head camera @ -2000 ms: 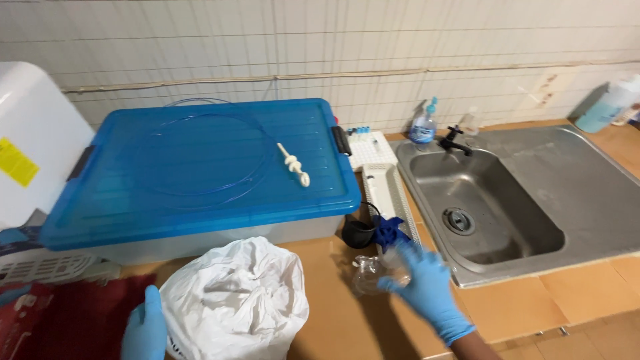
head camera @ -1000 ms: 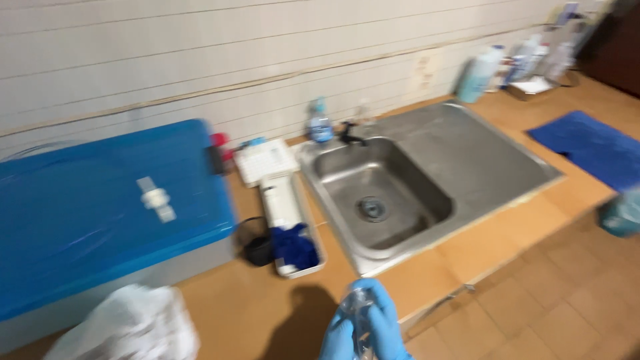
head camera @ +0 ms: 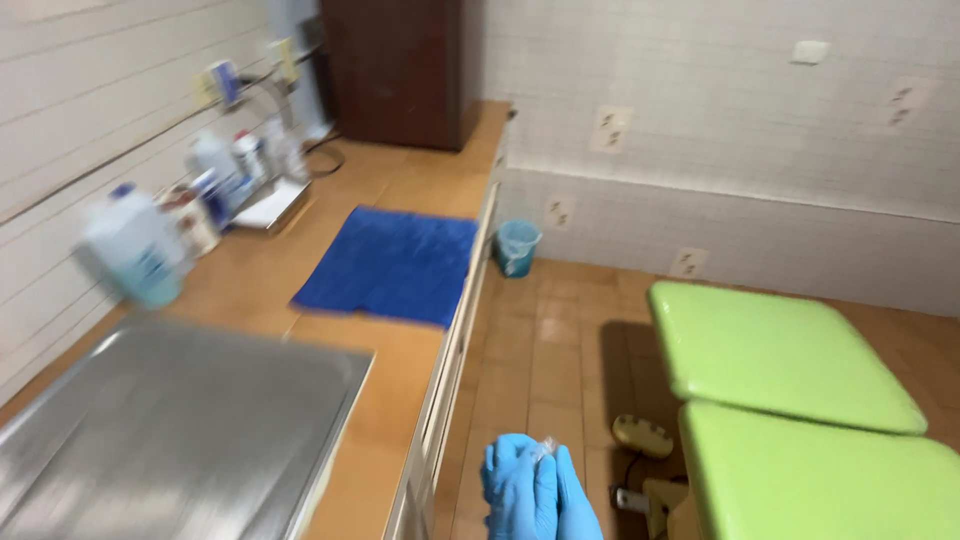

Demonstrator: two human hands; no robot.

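Observation:
My left hand [head camera: 512, 484] and my right hand [head camera: 568, 499], both in light blue gloves, are pressed together at the bottom centre, in front of the counter's edge and above the tiled floor. Between their fingers they hold a crumpled piece of clear plastic [head camera: 547, 448]; only a small bit of it shows, and the rest is hidden in the gloves. A blue cloth [head camera: 396, 262] lies flat on the counter farther ahead, touched by neither hand.
At the lower left is the steel sink's drainboard [head camera: 172, 420]. Several bottles, one a large jug [head camera: 139, 251], line the wall beside a small tray [head camera: 271, 206]. A teal bin [head camera: 517, 247] stands on the floor. A green padded couch [head camera: 787, 356] and a foot pedal [head camera: 643, 436] are at right.
The view has swung far right along the counter. My hands were apart two seconds ago, the right at clear plastic on the counter; now they are together around clear plastic.

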